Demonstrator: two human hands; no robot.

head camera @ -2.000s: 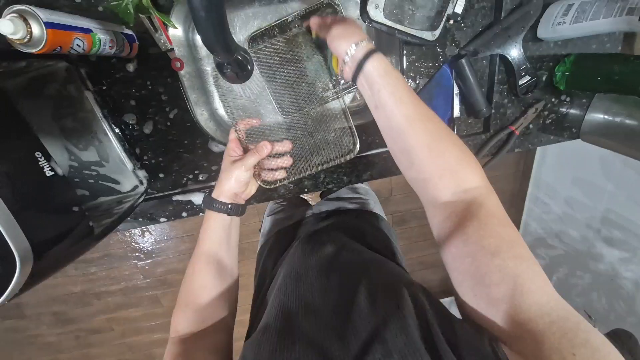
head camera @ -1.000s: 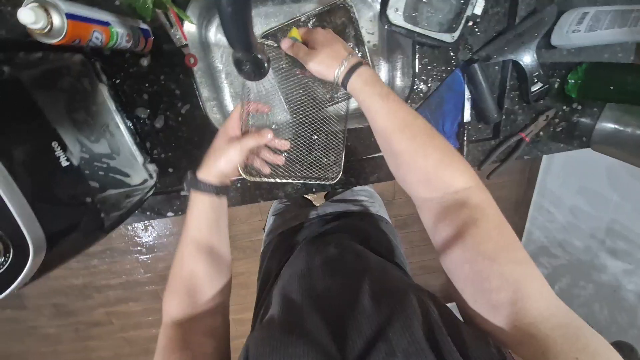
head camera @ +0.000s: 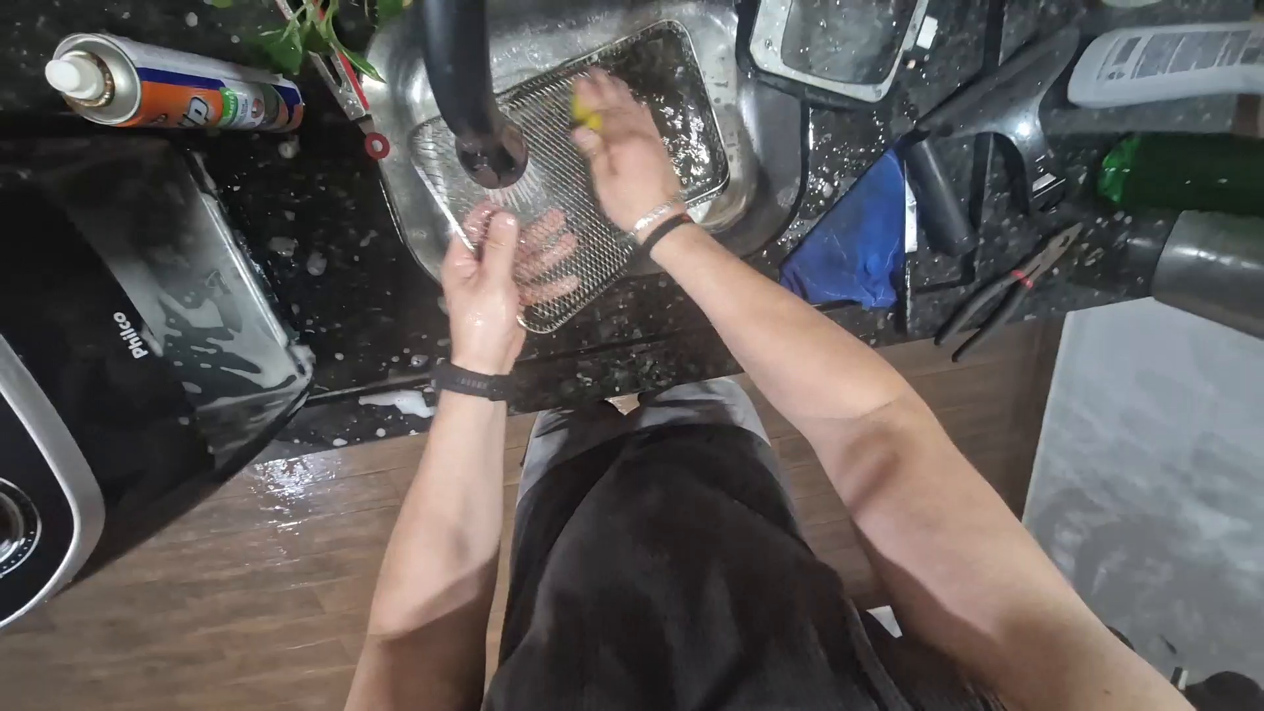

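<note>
A wire mesh basket or rack (head camera: 592, 222) lies slanted over the metal sink (head camera: 770, 188), its lower corner reaching over the front rim. My left hand (head camera: 504, 272) holds its lower left side, with the fingers seen through the mesh. In my right hand (head camera: 627, 148) is a yellow sponge (head camera: 588, 104), against the mesh near the upper middle. Above the mesh's left part hangs the black faucet (head camera: 464, 89), with water running from it. A dark, wet tray or second rack (head camera: 696, 109) shows behind the mesh at the sink's right side.
A black Philco appliance (head camera: 89, 267) stands left, below a spray can (head camera: 178, 84). Right of the sink are a metal-rimmed part (head camera: 839, 39), a blue cloth (head camera: 854, 237), pliers (head camera: 1017, 286), a white bottle (head camera: 1165, 64) and a green bottle (head camera: 1185, 173). Foam and drops spot the dark stone counter (head camera: 336, 247).
The mesh has turned from nearly straight to slanted, and more of it lies under the faucet. My left hand, off or loosely at the mesh one second ago, now holds its side.
</note>
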